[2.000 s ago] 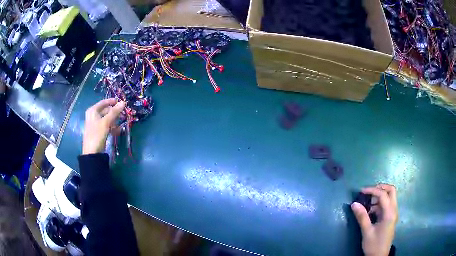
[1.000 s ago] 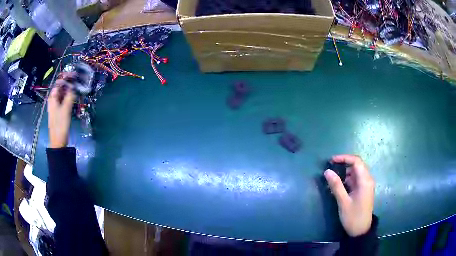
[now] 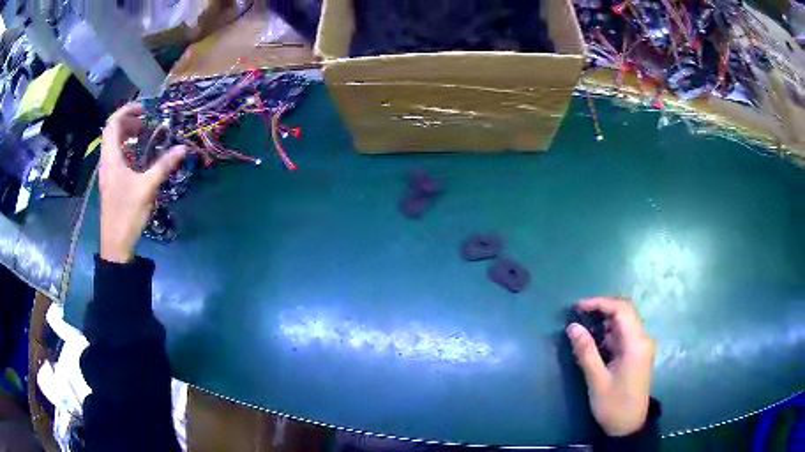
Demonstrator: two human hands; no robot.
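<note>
My left hand (image 3: 132,181) is at the pile of wired modules (image 3: 199,115) at the table's left, thumb and fingers spread around part of the dark tangle. Whether it grips a module cannot be told. My right hand (image 3: 622,366) rests low on the right, its fingers closed on a small black piece, likely a foam pad (image 3: 590,325), mostly covered by the fingers. Two loose foam pads lie near the middle, one flat (image 3: 481,246) and one beside it (image 3: 509,274). A small overlapping heap of foam pads (image 3: 420,194) lies farther back.
An open carton of black foam pads (image 3: 455,101) stands at the far edge. A carton of wired modules (image 3: 680,53) is at the far right, with one lead hanging over the green table top (image 3: 335,265). White-and-black units (image 3: 66,375) lie below left.
The view has shifted right. My left hand has moved from the pile's near part to its farther left part and its fingers have spread. My right hand keeps its hold on the black piece.
</note>
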